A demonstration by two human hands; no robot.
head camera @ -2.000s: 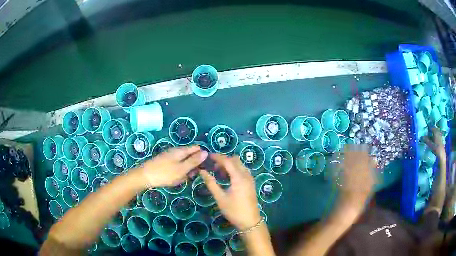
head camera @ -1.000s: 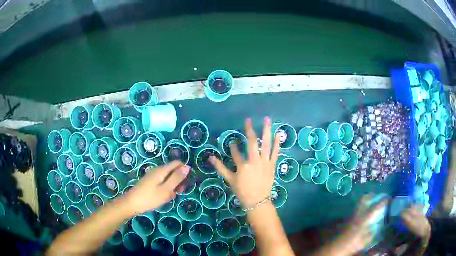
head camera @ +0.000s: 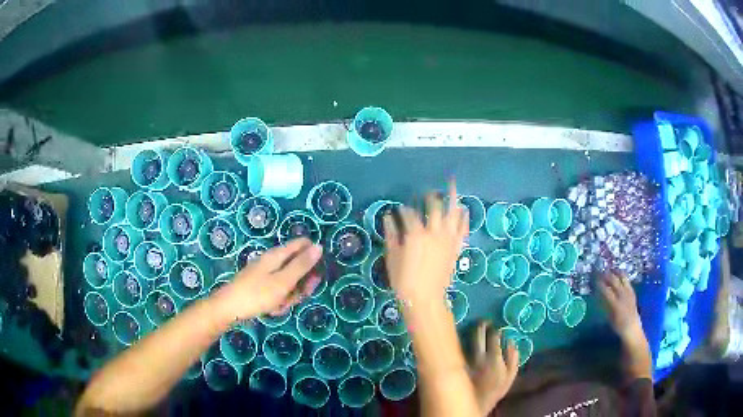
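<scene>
Many teal cup-shaped housings (head camera: 330, 203) stand in rows on the dark green bench, most with dark centres. My left hand (head camera: 279, 275) is over the middle cups, fingers bent together; whether it holds a small piece I cannot tell. My right hand (head camera: 426, 248) is over the cups to the right, back up, fingers apart, and covers parts of several housings. I see nothing held in it. Some cups near it show a silver-grey motor (head camera: 466, 264) inside. One housing (head camera: 277, 175) lies on its side at the back.
The neighbour's hands (head camera: 491, 364) are at right, one by the motor pile (head camera: 613, 228). A blue bin (head camera: 664, 244) of teal housings stands far right. Black inserts (head camera: 28, 228) lie far left on tan board. Two cups stand at the white rail (head camera: 489, 134); beyond is green surface (head camera: 407, 73).
My right hand has moved from the middle cups to the right and spread. My left hand has moved away from it. The neighbour has added more housings left of the motor pile.
</scene>
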